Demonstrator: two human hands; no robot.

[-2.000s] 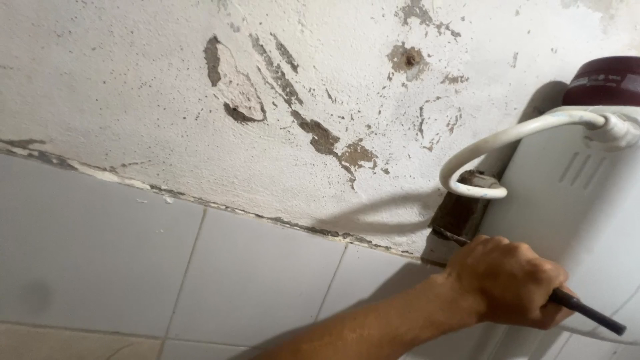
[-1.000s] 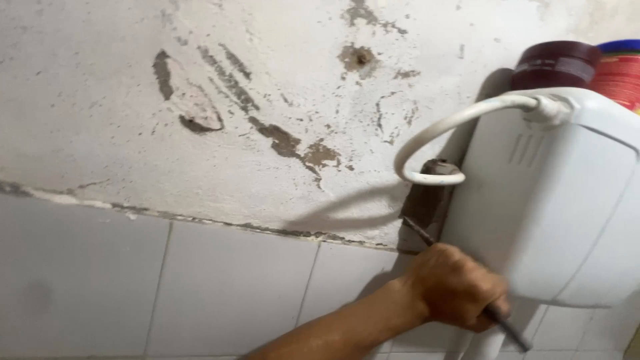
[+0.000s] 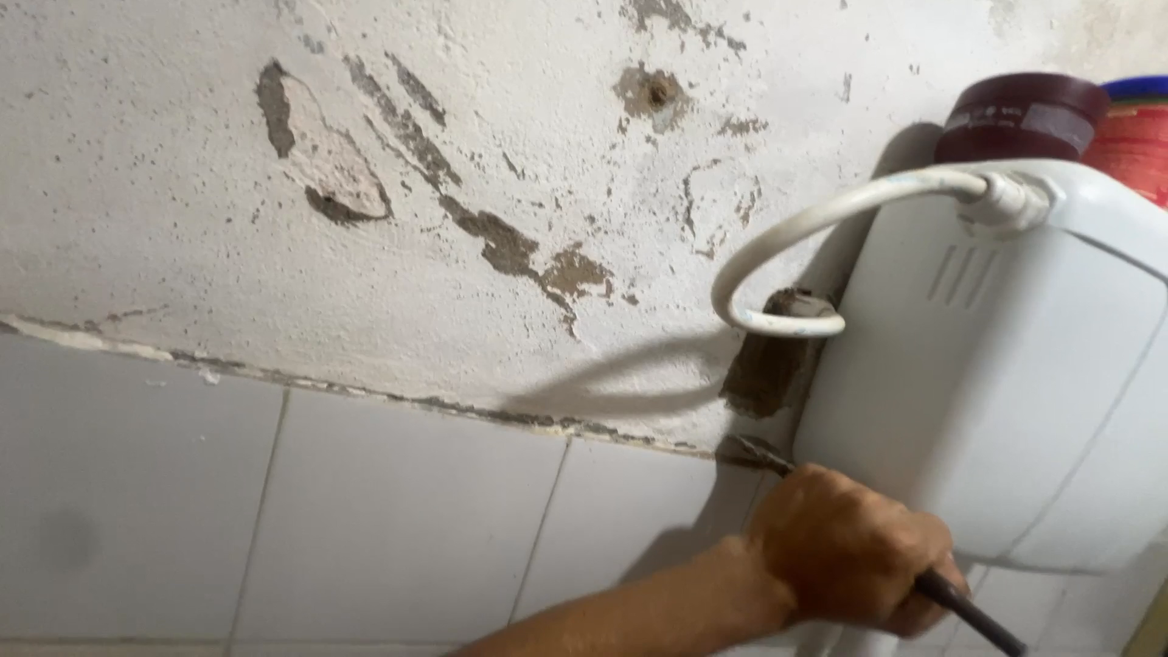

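My left hand (image 3: 853, 547) is closed in a fist around a dark rod-shaped metal tool (image 3: 972, 610), perhaps a chisel. One end of the tool sticks out at the lower right of the fist. Its other end points up and left, at the dark gap by the top edge of the wall tiles (image 3: 411, 529). Just above that end is a rough brown hole (image 3: 765, 370) in the white plaster wall (image 3: 474, 119). The fist is below and beside a white plastic housing (image 3: 967, 392). My right hand is out of view.
A thick white cable (image 3: 776, 242) loops from the housing's top towards a fitting in the hole. A dark red round container (image 3: 1017, 119) and a red container with a blue rim (image 3: 1131, 146) stand behind the housing's top. The plaster is chipped in several places.
The tool's far end has moved down from the lower part of the hole to the tile edge. My left hand still grips the tool. The view has shifted to the right.
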